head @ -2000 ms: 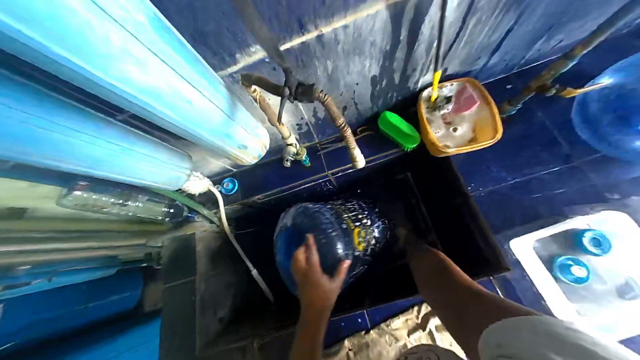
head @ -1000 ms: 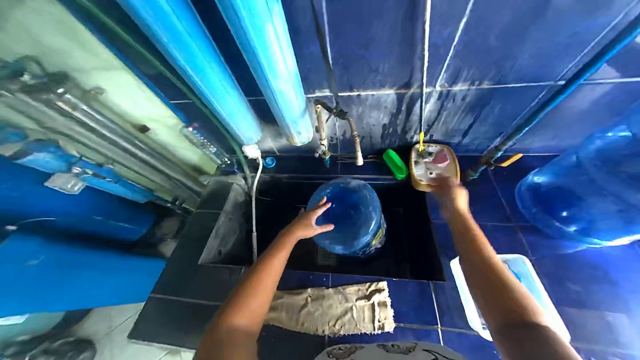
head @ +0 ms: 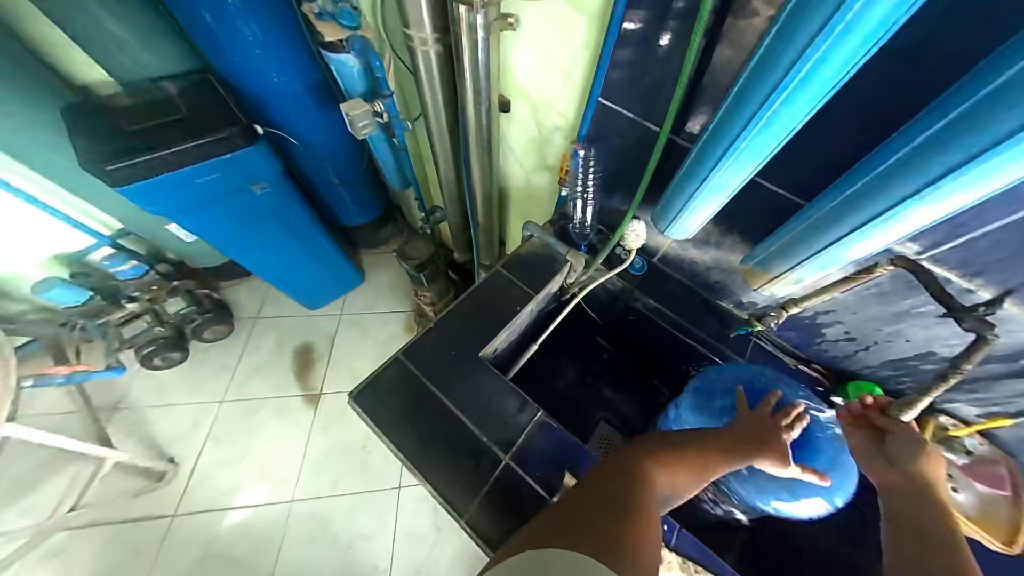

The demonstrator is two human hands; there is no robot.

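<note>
A large blue plastic water jug (head: 768,472) stands in the dark tiled basin with its round base upward. My left hand (head: 772,436) rests spread on that base, fingers apart. To its right my right hand (head: 896,440) is at the open end of a tape-wrapped faucet pipe (head: 948,372), beside a green brush or scrubber (head: 862,390); its palm side is partly hidden, and whether it grips anything is unclear. Below the right hand's wrist side, a yellow tub (head: 980,480) holds foamy water and a pink sponge or cloth.
A white hose (head: 560,316) hangs into the basin's left end. Thick blue pipes (head: 788,104) come down above it. A clear plastic bottle (head: 582,196) hangs by the wall. Black tiled ledge (head: 456,392) borders the basin. Beyond are a blue tank (head: 248,216) and pumps (head: 164,320).
The view has swung left. My right hand has moved from the yellow tub to the faucet pipe's end. Two seconds ago the jug lay tilted; now its base faces up under my left hand.
</note>
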